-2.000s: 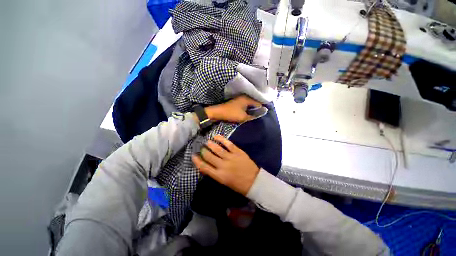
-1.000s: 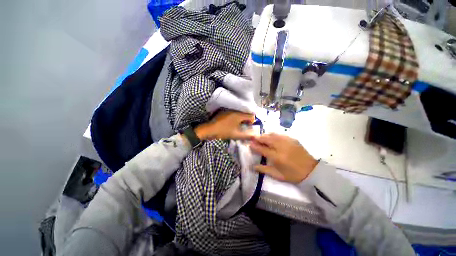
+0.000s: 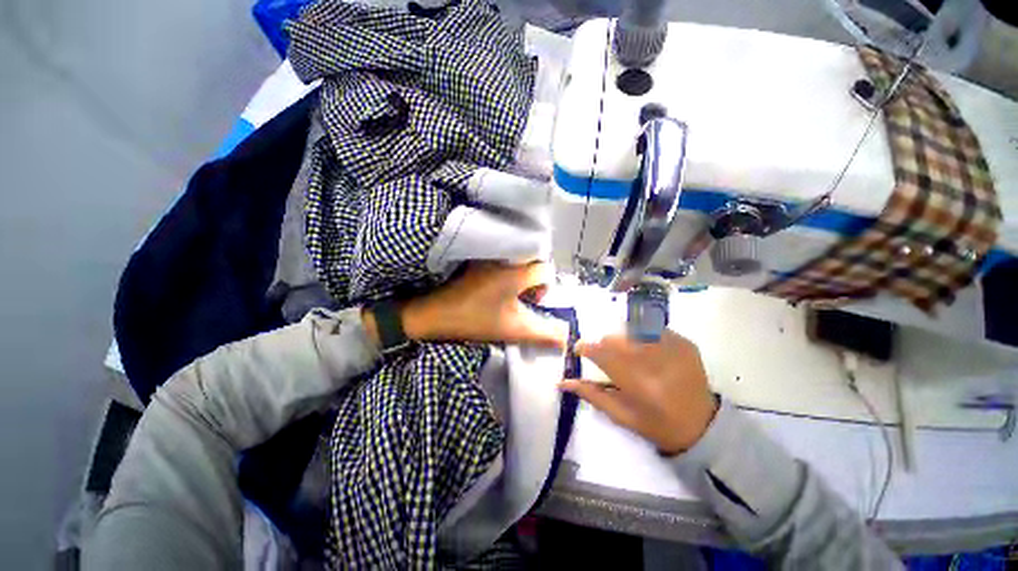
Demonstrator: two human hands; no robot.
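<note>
The pale facing (image 3: 527,418) with a narrow navy edge lies at the front of the white sewing machine (image 3: 742,123), by the lit needle area. My left hand (image 3: 480,307) lies on it, thumb and fingers gripping the cloth just left of the needle area. My right hand (image 3: 651,385) holds the navy edge between thumb and fingers, just below the grey-blue block (image 3: 647,310). The fingertips of both hands nearly meet. Checked lining (image 3: 407,468) is bunched behind and below my left wrist. Navy shell fabric (image 3: 201,251) spreads at the left. The needle tip cannot be made out.
Brown plaid cloth (image 3: 943,190) wraps the machine arm. A smartphone (image 3: 852,332) with a white cable lies right of my right hand. A ruled strip (image 3: 636,515) runs along the table's front edge. A plain wall is at the left, with blue crate parts at top left and bottom right.
The navy cloth under my hands has been folded back, showing the pale facing. My right hand has moved up and right to the needle area. The view has moved closer to the machine.
</note>
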